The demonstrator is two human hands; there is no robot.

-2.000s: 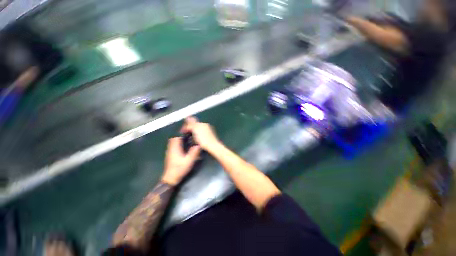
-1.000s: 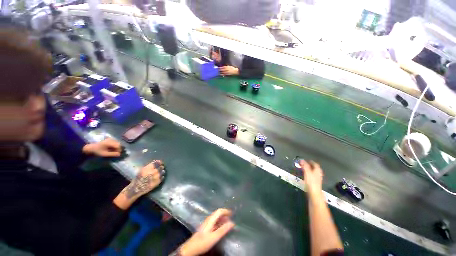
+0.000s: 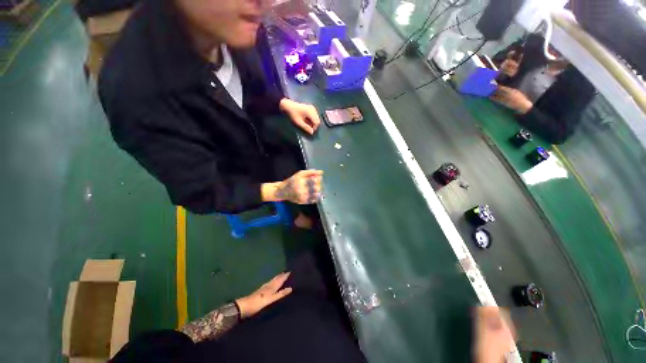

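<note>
My left hand (image 3: 265,294) is low in front of my dark clothing, off the bench, palm empty and fingers spread. My right hand (image 3: 492,333) is blurred at the bottom edge, over the white edge strip; whether it holds anything cannot be told. On the conveyor stand a dark round light unit (image 3: 447,173), another with its board showing (image 3: 480,214), a flat base cover with a pale round face (image 3: 482,238) beside it, and a dark unit (image 3: 528,295) nearer me. A further unit (image 3: 543,356) is cut off by the bottom edge.
A neighbour in black (image 3: 191,113) sits at left, fists at the green bench's edge (image 3: 382,241). A phone (image 3: 343,115), blue bins (image 3: 347,64) and glowing units (image 3: 297,65) lie beyond. An open carton (image 3: 99,312) stands on the floor. Another person works across the conveyor (image 3: 489,156).
The view has swung left, showing more floor and the neighbour. My left hand has moved from over the bench to my lap area. My right hand is no longer at the pale round part.
</note>
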